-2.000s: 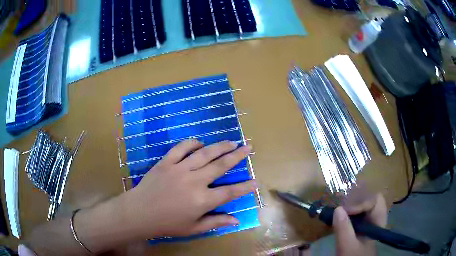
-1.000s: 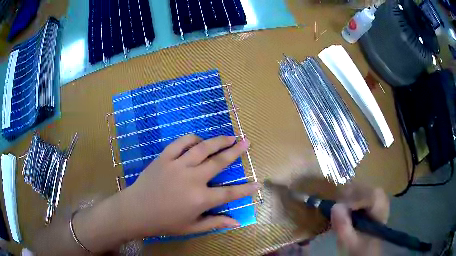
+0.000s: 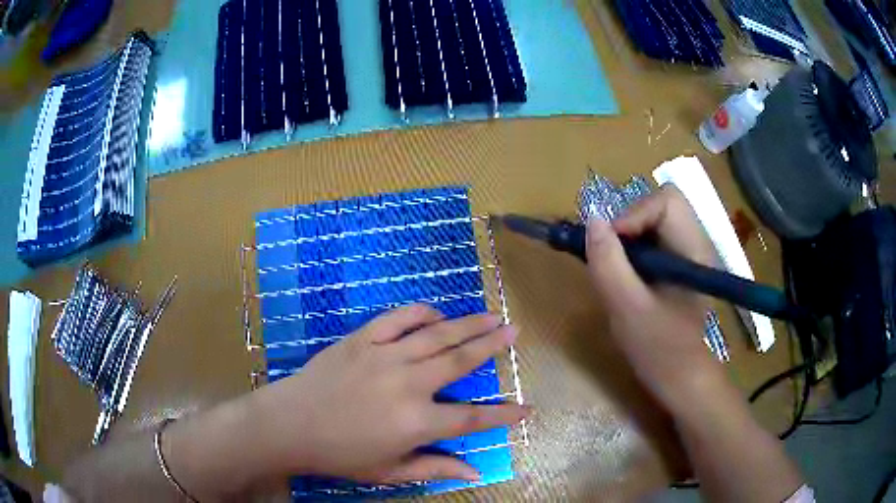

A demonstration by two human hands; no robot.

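A blue solar cell string [image 3: 368, 265] lies on the brown tabletop, with silver lines across it. My left hand [image 3: 393, 393] lies flat on its lower part, fingers spread, fingertips at the right edge on a bus ribbon [image 3: 504, 305]. Another thin ribbon [image 3: 247, 295] runs along the left edge. My right hand [image 3: 653, 265] holds a soldering iron [image 3: 678, 267] like a pen. Its dark tip is at the ribbon's upper end, near the string's upper right corner; whether it touches is unclear.
A ribbon bundle [image 3: 609, 196] is mostly behind my right hand, beside white strips [image 3: 702, 216]. Another bundle [image 3: 98, 334] and white strips [image 3: 24, 378] lie left. Dark cell stacks [image 3: 280, 69] and a finished stack [image 3: 84, 152] stand behind. A white bottle [image 3: 732, 120], grey drum [image 3: 806, 152] and cords are right.
My right hand has moved up and forward with the iron, from the string's lower right to its upper right corner. My left hand stays on the string. The whole view has shifted slightly.
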